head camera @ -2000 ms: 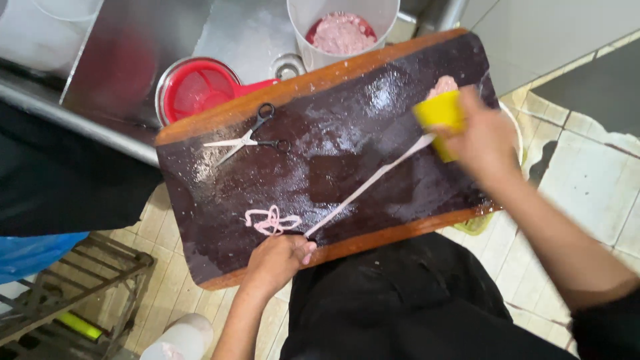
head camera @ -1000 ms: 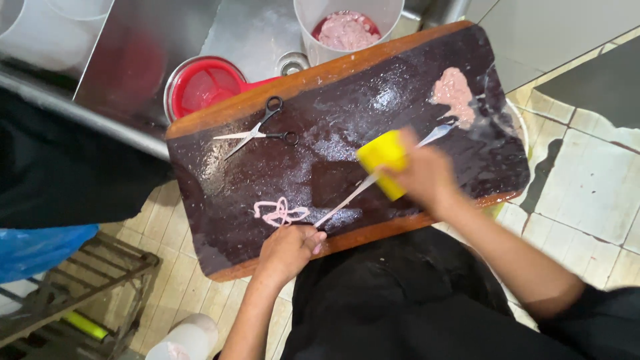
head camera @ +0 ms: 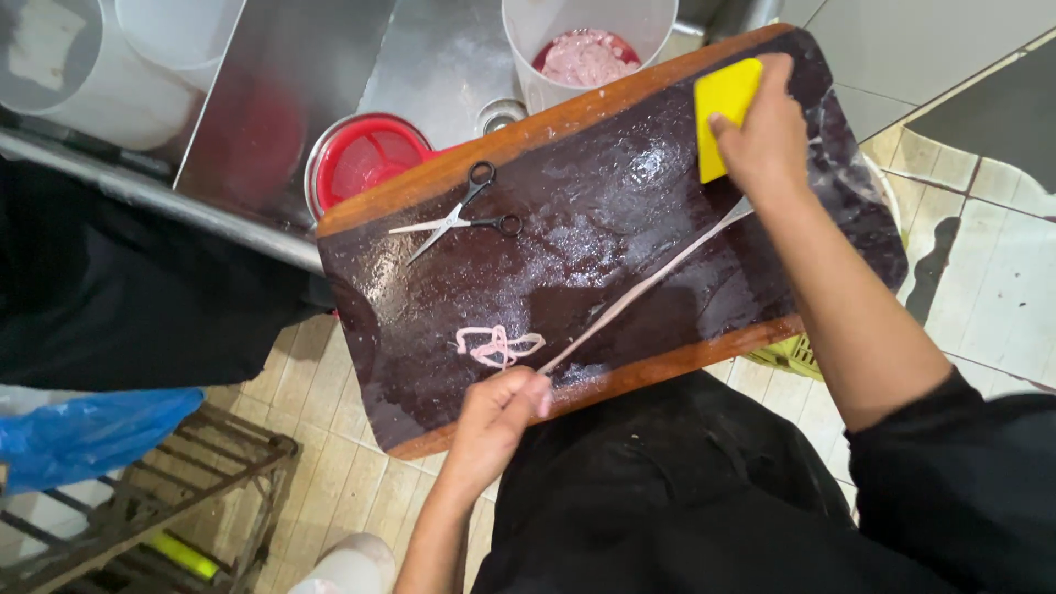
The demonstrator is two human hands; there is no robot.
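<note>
My right hand [head camera: 766, 136] grips a flat yellow scraper [head camera: 716, 103] near the upper right of a dark, wet board [head camera: 569, 256] with orange-brown edges. With its thumb and fingers, my left hand [head camera: 499, 408] pinches the lower end of a long pale strand [head camera: 643, 287], which looks like animal casing or gut. The strand runs taut across the board and passes out of sight under my right forearm. A small coiled pink length [head camera: 499, 345] lies just above my left hand. Open scissors [head camera: 460, 216] with black handles rest at the board's upper left.
Behind the board are a steel sink [head camera: 437, 66], a red strainer [head camera: 367, 161] and a clear bucket [head camera: 528, 70] holding pink matter in red liquid. A metal rack [head camera: 198, 487] with a blue plastic bag [head camera: 107, 433] stands lower left. A person in dark clothing [head camera: 124, 280] is at the left.
My right hand first moved the scraper down the strand toward my left hand, and now it is back at the upper right. The pink matter at the board's right has mostly gone from view.
</note>
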